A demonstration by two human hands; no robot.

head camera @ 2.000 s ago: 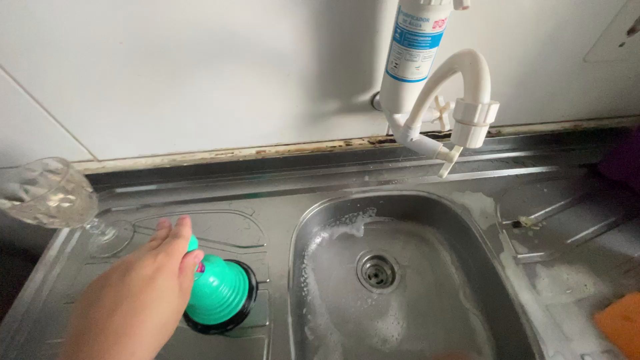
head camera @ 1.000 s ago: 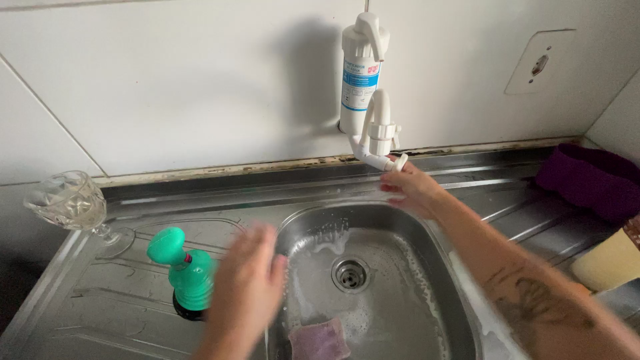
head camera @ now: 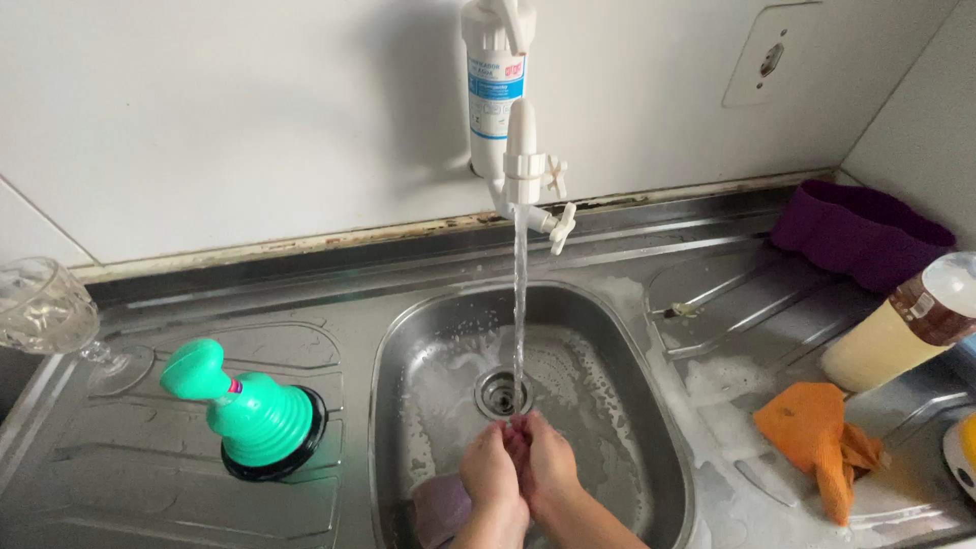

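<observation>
Water runs from the white plastic faucet (head camera: 523,164) in a thin stream onto my two hands, which are held together, cupped, over the steel sink basin (head camera: 663,427). My left hand (head camera: 489,465) and my right hand (head camera: 550,457) touch along their inner sides; only water shows in them. A purple sponge or cloth (head camera: 442,507) lies in the basin beside my left wrist. The drain (head camera: 502,393) is just beyond my fingertips. On the left drainboard stands a small green plunger (head camera: 263,423) with a black rim.
A cut-glass goblet (head camera: 46,305) stands at the far left. On the right are a purple container (head camera: 854,229), a bottle of pale liquid (head camera: 884,343), an orange cloth (head camera: 808,435) and a yellow-and-white object (head camera: 962,450) at the edge. A water purifier (head camera: 496,91) hangs on the wall.
My right hand has left the faucet's handle, and my left hand has come over the basin to meet it. Water now runs, where none showed before.
</observation>
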